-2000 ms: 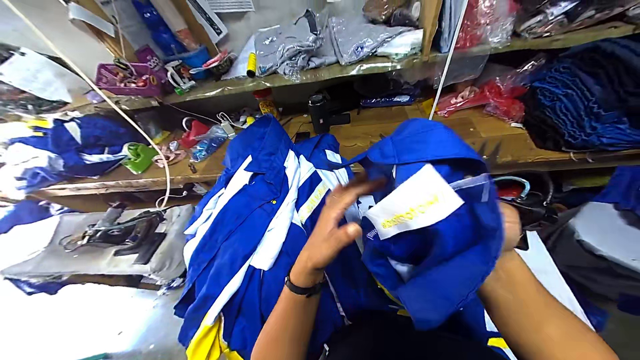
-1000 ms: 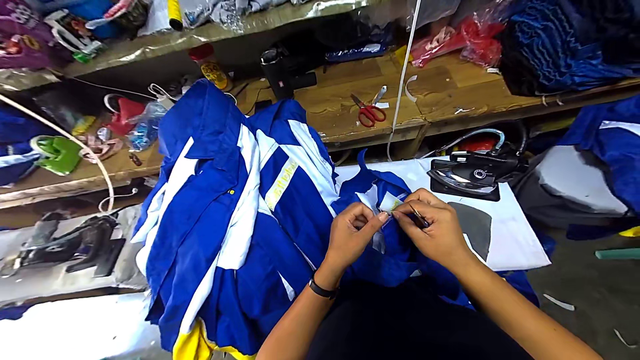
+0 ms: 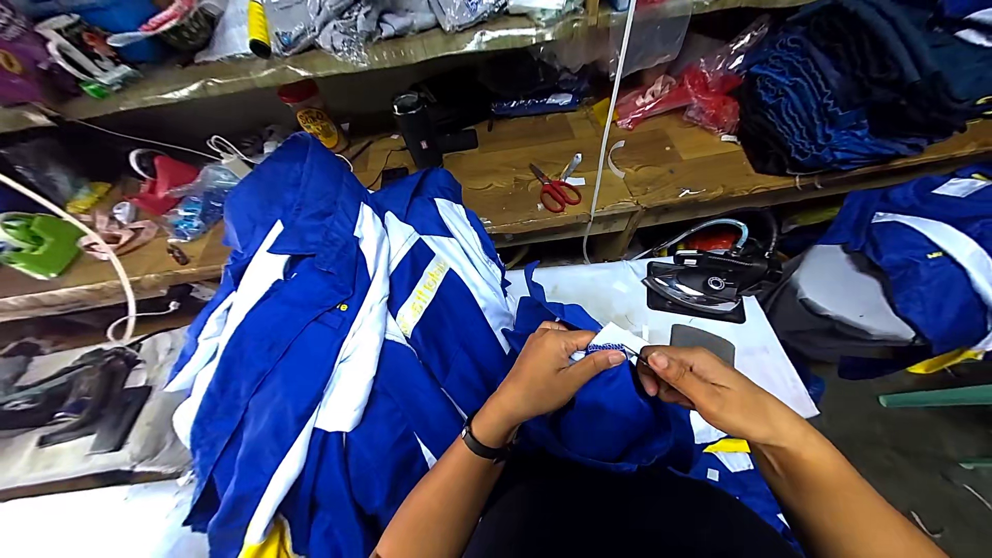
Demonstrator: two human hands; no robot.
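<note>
My left hand pinches a small white piece of fabric with blue stitching on it, part of a blue cloth piece that hangs below both hands. At the right edge of that white piece, my right hand holds a thin dark pointed tool, its tip against the fabric near the left thumb; its exact kind cannot be told. To the left lies a pile of blue and white garments with yellow embroidered lettering on a white stripe.
A black electric iron rests on a dark pad on the white-covered table. Red-handled scissors lie on the wooden shelf, near a black bottle. Dark folded garments are stacked at upper right. A white cord hangs down.
Two seconds ago my hands were apart, with the blue cloth spread and its lettered white patch facing up. They have since come together at the small white piece, the dark tool in my right hand.
</note>
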